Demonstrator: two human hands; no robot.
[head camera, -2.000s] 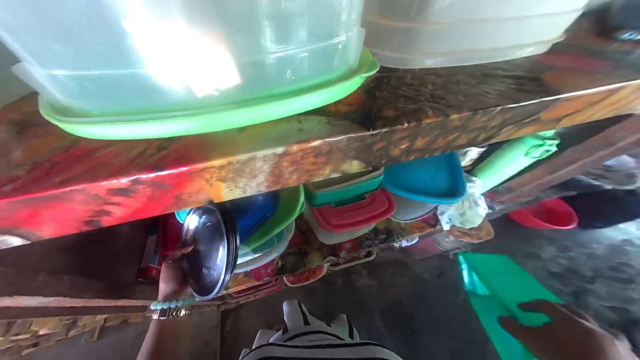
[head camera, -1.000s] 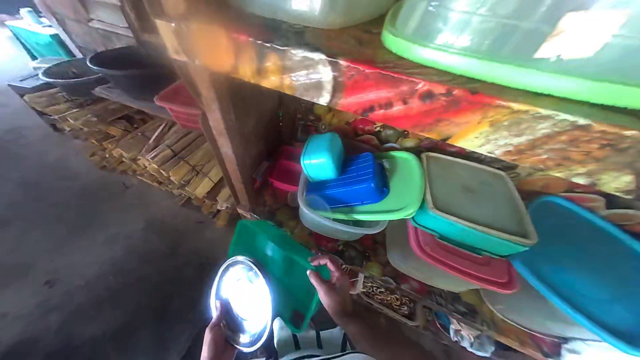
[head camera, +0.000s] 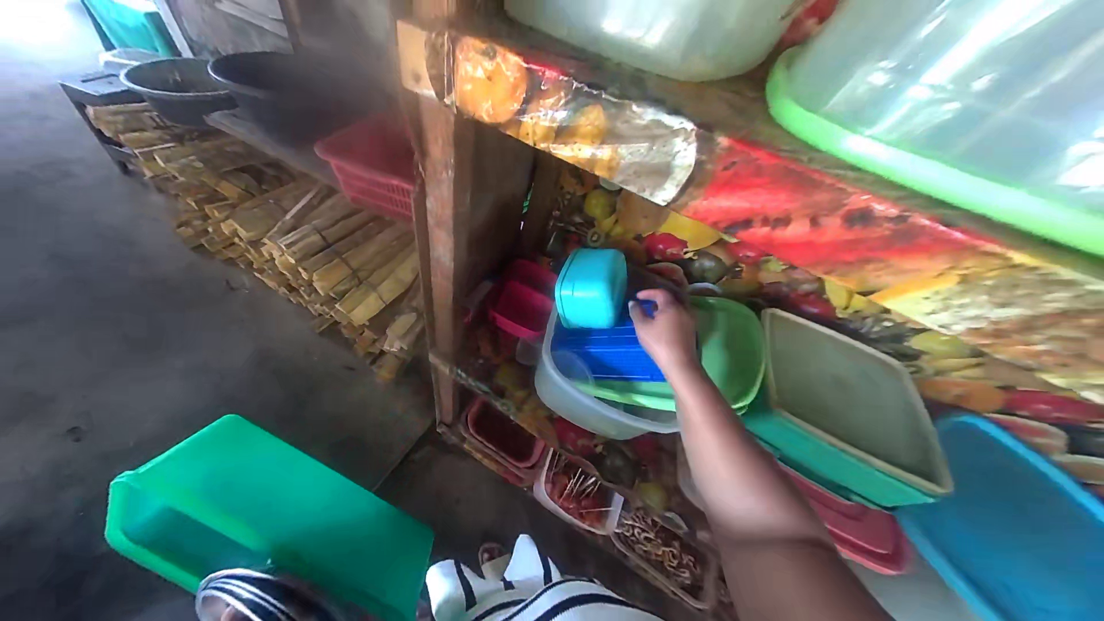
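Note:
My right hand reaches onto the shelf, its fingers curled on the far edge of a blue ribbed plastic container. This lies on a light green lid over a clear plastic tub. A turquoise lidded box sits against the blue container's left side. At the bottom left, my left hand is mostly hidden behind round metal plates it grips. A green plastic container is right against the plates; how the hand supports it is hidden.
A wooden post stands left of the tub, with bundled split wood and dark basins beyond. Right of the tub are a lidded teal box and a blue tray. The upper shelf edge overhangs them; small filled trays lie lower.
My right hand has left the green container and moved onto the blue container on the shelf. The green container and metal plates are now together at my left hand. The view has swung left since the earliest frame.

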